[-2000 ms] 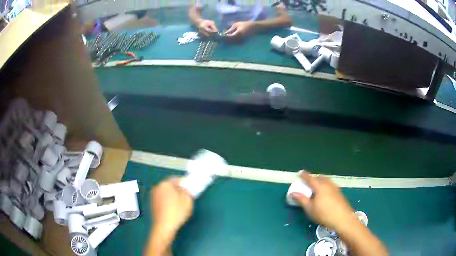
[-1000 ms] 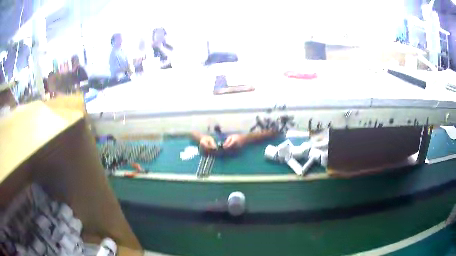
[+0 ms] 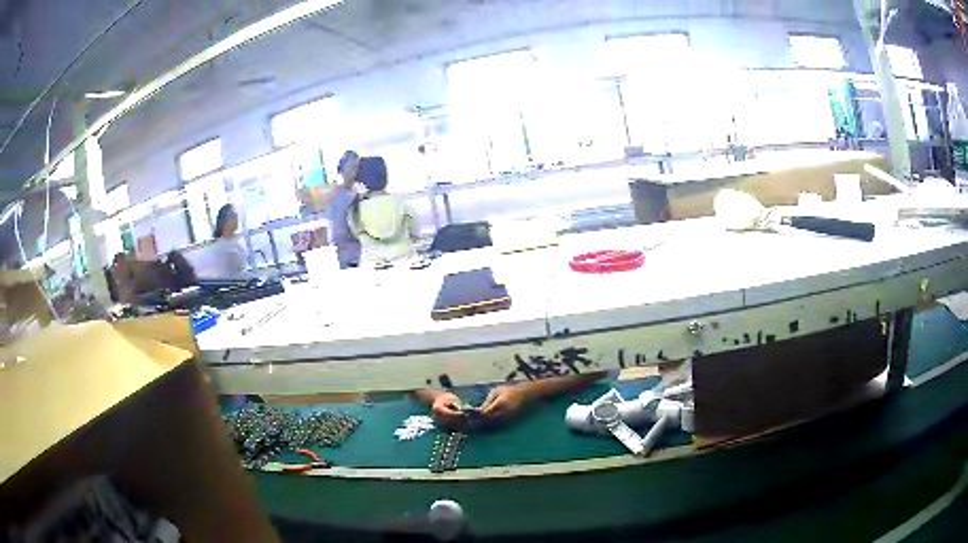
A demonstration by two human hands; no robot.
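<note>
Neither of my hands is in the picture. Nearest in front of me, a white round fan part (image 3: pixel 447 518) lies on the dark green conveyor belt (image 3: pixel 350 511) at the bottom edge. At the left, the open brown cardboard box (image 3: pixel 138 424) holds white fan housings (image 3: pixel 101 514), dim and cut off by the lower edge. Across the belt, several white fan housings (image 3: pixel 639 420) lie in a heap on the green bench.
A co-worker's hands (image 3: pixel 474 409) handle a small dark part opposite. Near them lie dark small parts (image 3: pixel 287 433), orange-handled pliers (image 3: pixel 308 460) and small white pieces (image 3: pixel 414 426). A brown panel (image 3: pixel 791 377) stands right. Above, a white shelf (image 3: pixel 658 286) holds a red coil (image 3: pixel 607 261). People stand behind.
The view has tilted up, so my hands, the near bench and the motor units have left the picture. The white part on the belt has moved left. The shelf and room now show.
</note>
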